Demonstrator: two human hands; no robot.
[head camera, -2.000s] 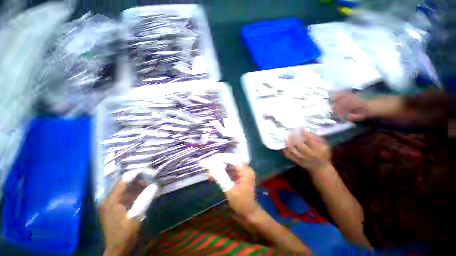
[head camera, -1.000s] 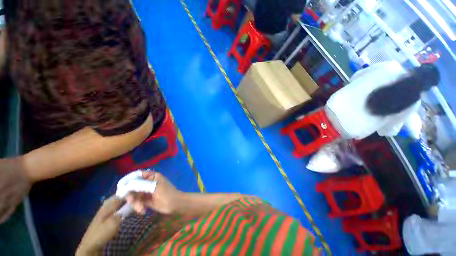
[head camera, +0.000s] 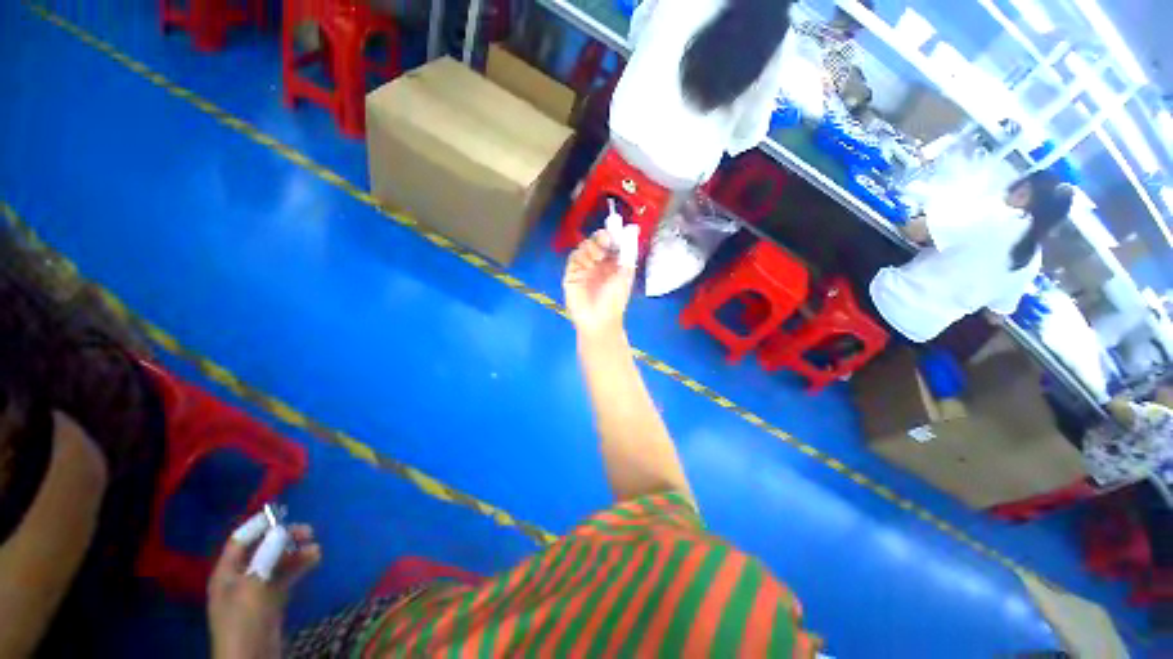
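My right hand (head camera: 598, 277) is raised at arm's length in the upper middle, with white coverings on thumb and finger. A small, thin, pale or silvery part (head camera: 614, 209) sticks up from its pinched fingertips; its full shape is hidden. My left hand (head camera: 264, 573) is low at the left, also with white-covered thumb and finger. A small silver part (head camera: 273, 514) shows between their tips, mostly hidden and blurred. The hands are far apart.
Red stools (head camera: 746, 299) and a brown carton (head camera: 450, 148) stand across the blue floor (head camera: 386, 348). Two people in white sit at a long bench (head camera: 823, 180). A person's arm (head camera: 58, 534) and another red stool (head camera: 212, 451) are at the left. Yellow-black tape crosses the floor.
The view has swung right along the aisle. My right hand has moved away from my left and up, with the arm stretched out. The neighbour has shifted to the left edge.
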